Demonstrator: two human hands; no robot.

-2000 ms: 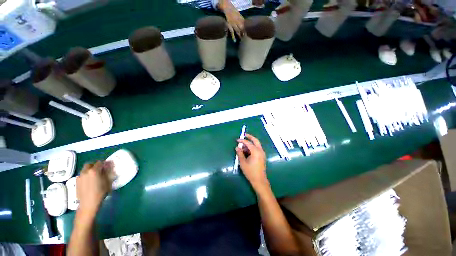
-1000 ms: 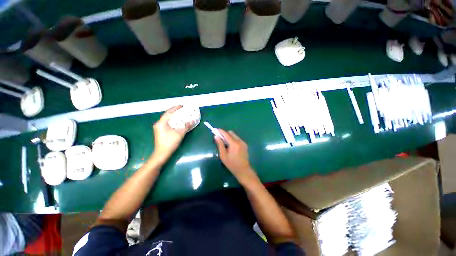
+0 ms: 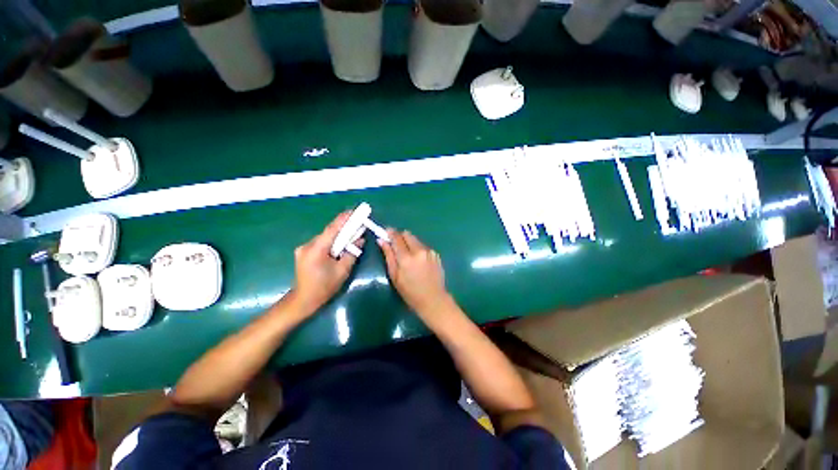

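My left hand (image 3: pixel 322 263) holds a white extender housing (image 3: pixel 352 229) tilted on edge above the green bench. My right hand (image 3: pixel 413 266) holds a white antenna (image 3: pixel 376 229) between thumb and fingers. Its far end meets the housing's face; whether it is seated cannot be told. A short white part also projects from the housing near my left fingers. Several loose housings (image 3: pixel 186 276) lie grouped on the bench at left. Antenna piles (image 3: pixel 544 204) lie at right, with a single antenna (image 3: pixel 628 188) between them.
A white rail (image 3: pixel 248 186) separates the bench from the green conveyor (image 3: pixel 211 138). The conveyor carries tall cups (image 3: pixel 352 41), a housing (image 3: pixel 497 94) and a housing with two antennas (image 3: pixel 109 168). A carton of antennas (image 3: pixel 735 363) stands lower right. A dark-handled tool (image 3: pixel 57 321) lies far left.
The housing in my left hand has turned from nearly flat to on edge. My right hand has brought the antenna against it. The view has shifted slightly, and the conveyor's two-antenna housing sits further left.
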